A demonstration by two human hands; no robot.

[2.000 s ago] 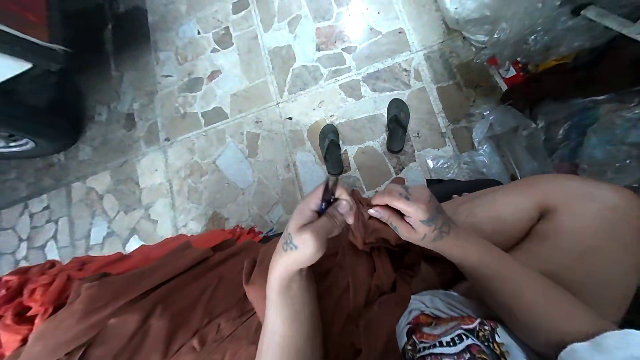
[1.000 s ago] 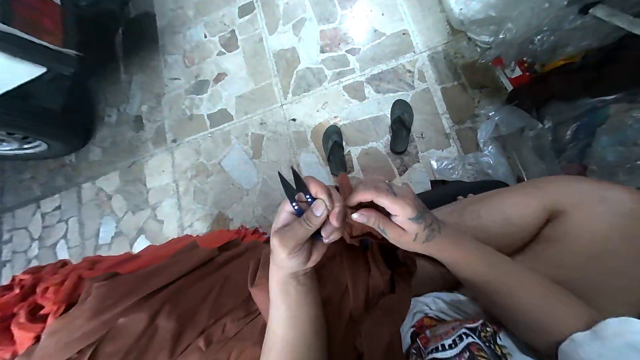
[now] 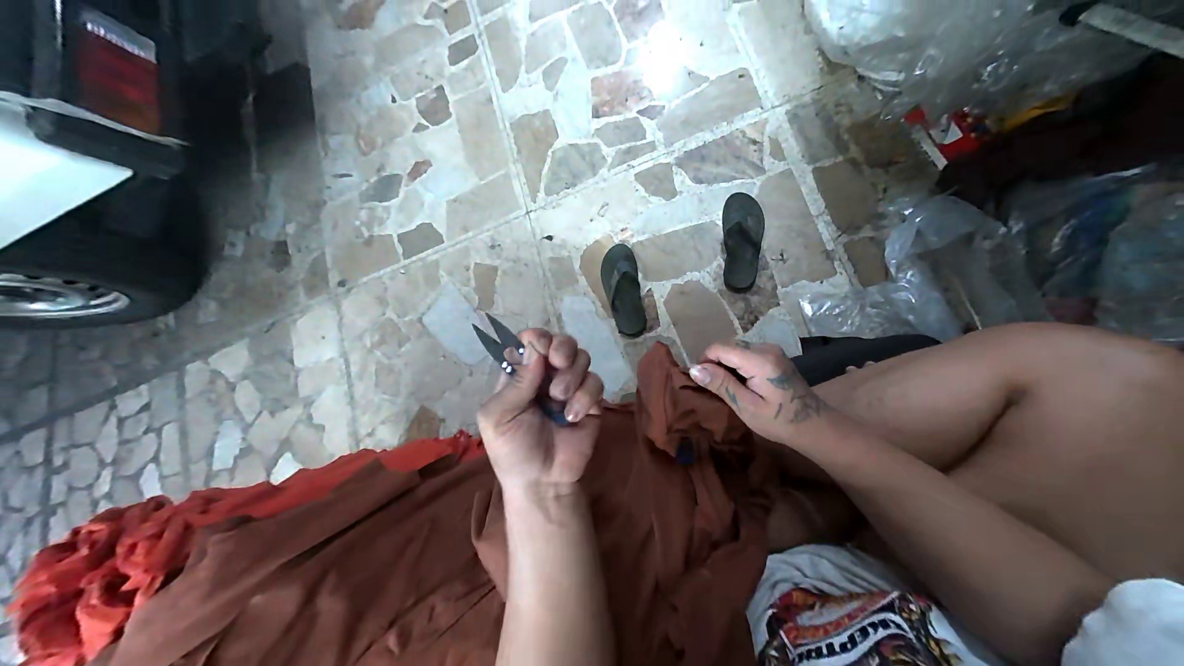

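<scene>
My left hand (image 3: 546, 407) is closed around a pair of thread snips (image 3: 500, 344), whose two dark pointed blades stick out apart at the upper left of the fist. To its right, my right hand (image 3: 763, 384) pinches the upper edge of a rust-brown cloth (image 3: 680, 398) between thumb and fingers. The cloth spreads over my lap and toward the lower left, where a bright red ruffled fabric (image 3: 102, 564) lies along its edge. A small dark blue spot shows in the folds under my right hand.
Two dark flip-flops (image 3: 626, 291) lie on the stone-patterned floor (image 3: 481, 185) ahead. A vehicle's rear corner and wheel (image 3: 92, 268) stand at the left. Clear plastic bags (image 3: 962, 259) fill the right side, near a red packet (image 3: 957, 132).
My hands were together at the cloth and have moved apart, the left one to the left with the snips. Their blades, hardly seen two seconds ago, now show spread.
</scene>
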